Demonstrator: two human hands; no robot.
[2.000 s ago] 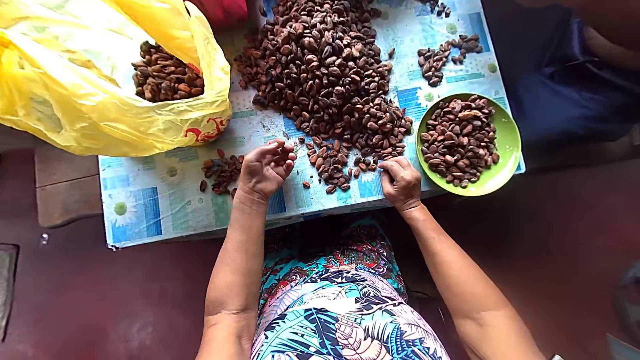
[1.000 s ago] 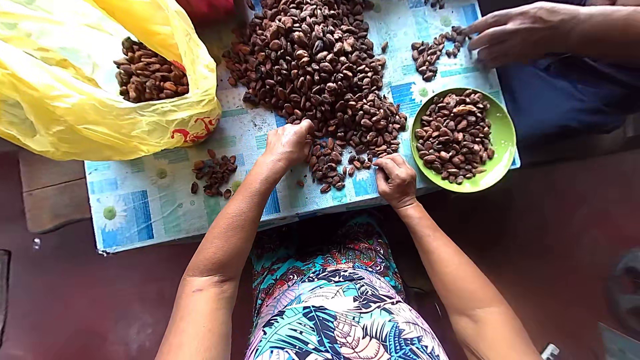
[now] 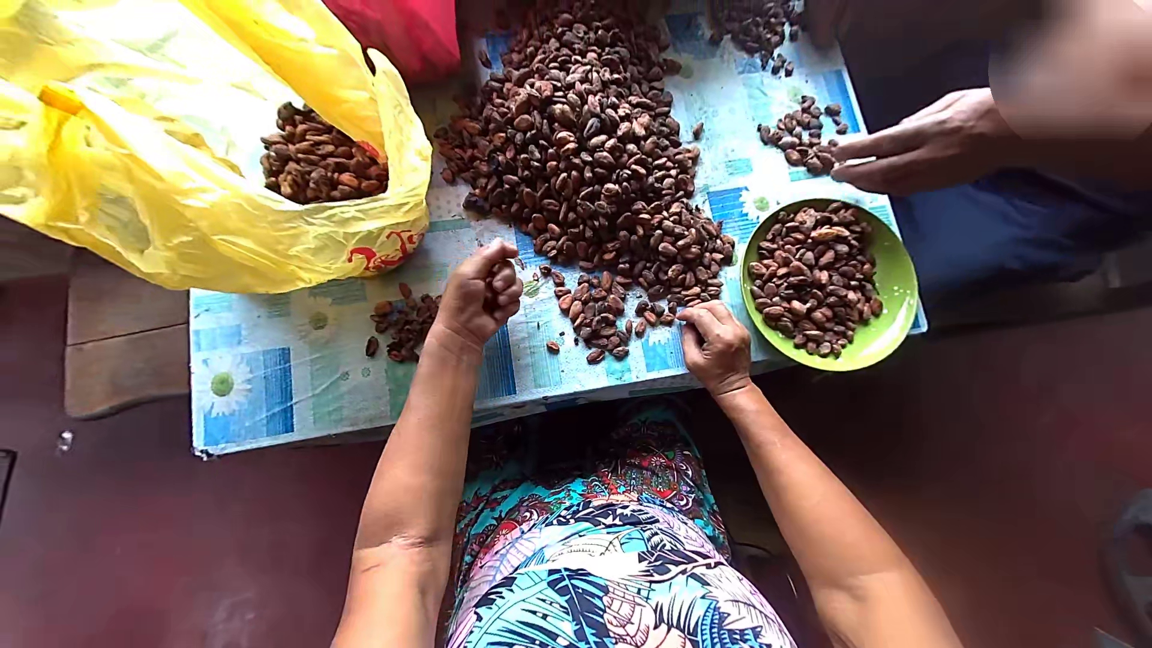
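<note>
A large heap of brown cacao beans (image 3: pixel 594 135) lies on the table, with a smaller group of beans (image 3: pixel 596 315) at its near edge. My left hand (image 3: pixel 483 292) is raised left of that small group, fingers curled around what look like a few dark beans. On its other side, my right hand (image 3: pixel 717 346) rests at the near table edge, thumb and fingertips together by the beans; whether it pinches one is hidden. A green plate (image 3: pixel 900 288) of beans stands right of my right hand. Darker scraps or beans (image 3: pixel 407 322) lie left of my left wrist.
A yellow plastic bag (image 3: pixel 297 243) holding beans (image 3: pixel 319 157) stands at the left, a red bag (image 3: pixel 400 36) behind it. Another person's hand (image 3: pixel 927 144) touches a small bean pile (image 3: pixel 801 135) at the right. The table (image 3: pixel 243 387) has a flowered cloth.
My left hand has moved from the heap's near edge back to the left. The other person's hand, absent two seconds ago, is at the small right pile. My right hand has barely moved.
</note>
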